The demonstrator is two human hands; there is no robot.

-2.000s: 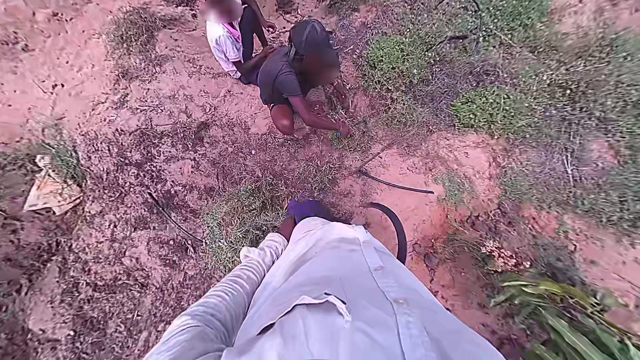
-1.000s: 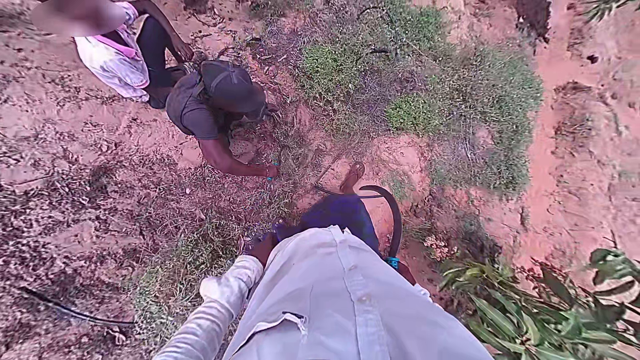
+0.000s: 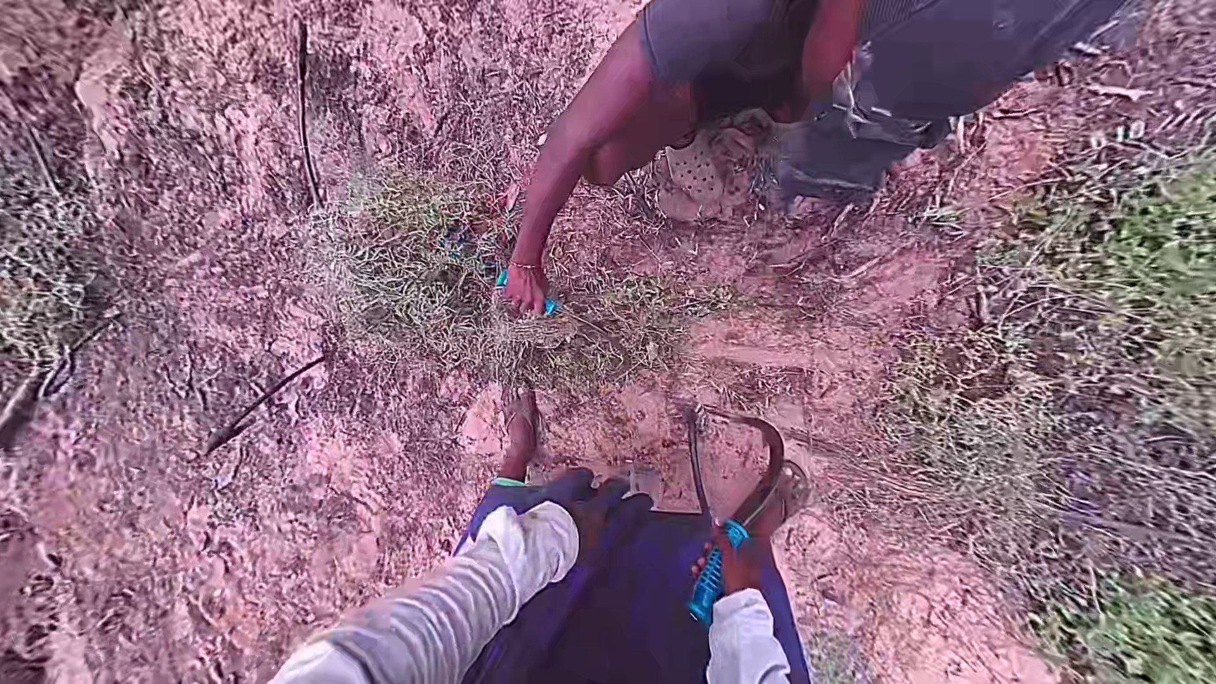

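My right hand (image 3: 736, 565) is closed around the ribbed teal handle (image 3: 708, 587) of a sickle, whose curved blade (image 3: 774, 451) arcs away over the soil. Fingers spread, my left hand (image 3: 603, 499) lies at the edge of the dark blue cloth (image 3: 627, 608) over my legs, with nothing seen in it. Beyond my feet, another person's hand (image 3: 525, 288) grips a teal handle low over a patch of green weeds (image 3: 418, 266); the rest of that tool is hidden in the plants.
The other person (image 3: 722, 47) bends in from the top, close in front of me. Dark sticks (image 3: 266, 404) lie on the reddish soil at the left. Dry brush (image 3: 997, 427) and green plants (image 3: 1140, 617) grow along the right side.
The view has turned and moved much nearer to the weeds and the crouching person. My right hand with the sickle has come into fuller view, and my left hand now shows spread fingers.
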